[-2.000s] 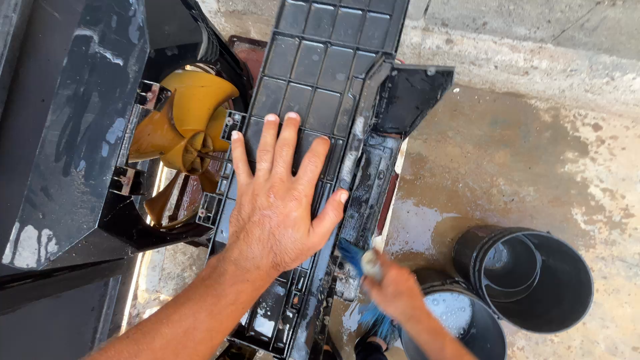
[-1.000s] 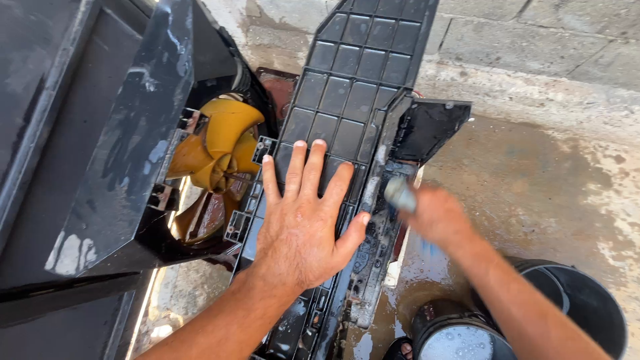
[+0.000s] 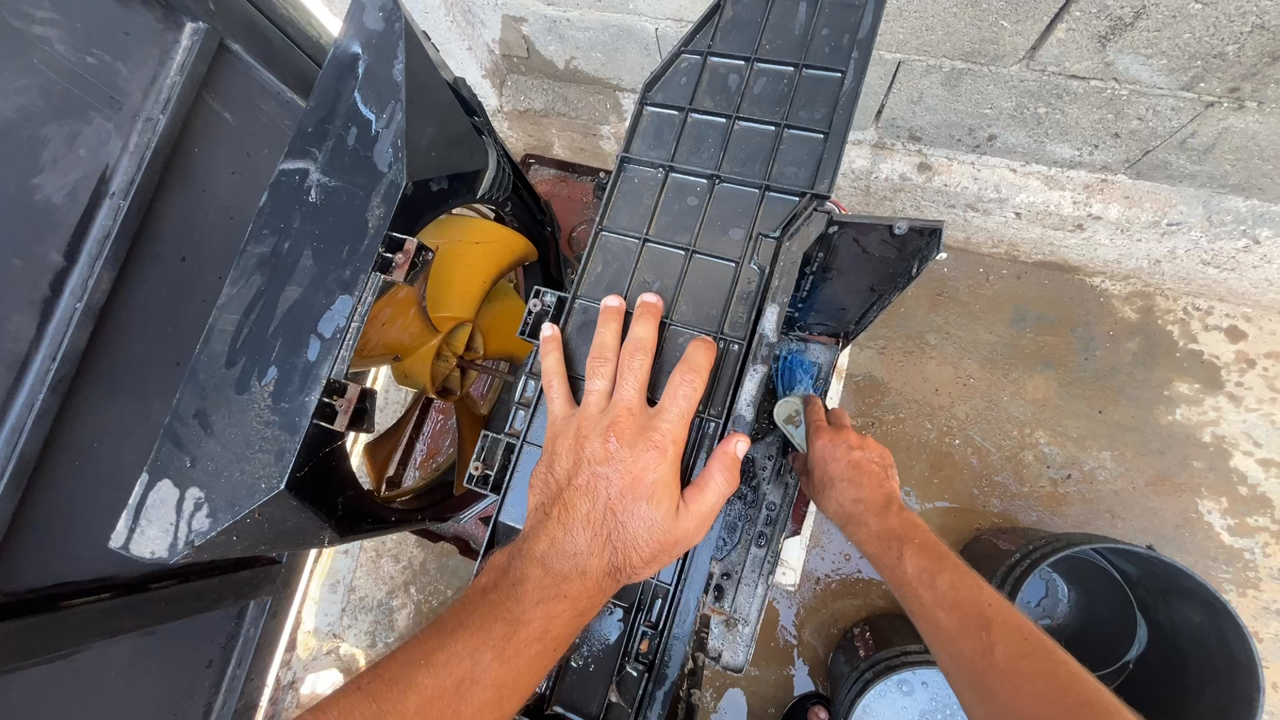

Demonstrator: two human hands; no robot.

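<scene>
My left hand (image 3: pixel 630 460) lies flat, fingers spread, on a ribbed black plastic panel (image 3: pixel 700 215). In my right hand (image 3: pixel 850 465) is the pale handle of a brush (image 3: pixel 792 415); its blue bristles (image 3: pixel 797 372) touch the wet, soapy ledge along the panel's right side. An angled black plastic flap (image 3: pixel 865 275) stands out just beyond the bristles. To the left of the panel, a yellow fan (image 3: pixel 450 325) sits in the round opening of a black housing (image 3: pixel 290 290).
Two black buckets stand at the lower right: a large one (image 3: pixel 1190 620) and one holding sudsy water (image 3: pixel 905 695). A concrete block wall (image 3: pixel 1010 110) runs along the top. The concrete floor (image 3: pixel 1050 400) is wet. Large dark panels (image 3: pixel 100 300) fill the left side.
My right hand with the brush has moved up along the ledge from its lower end, toward the angled flap. My left hand stays spread on the panel. The view has shifted somewhat.
</scene>
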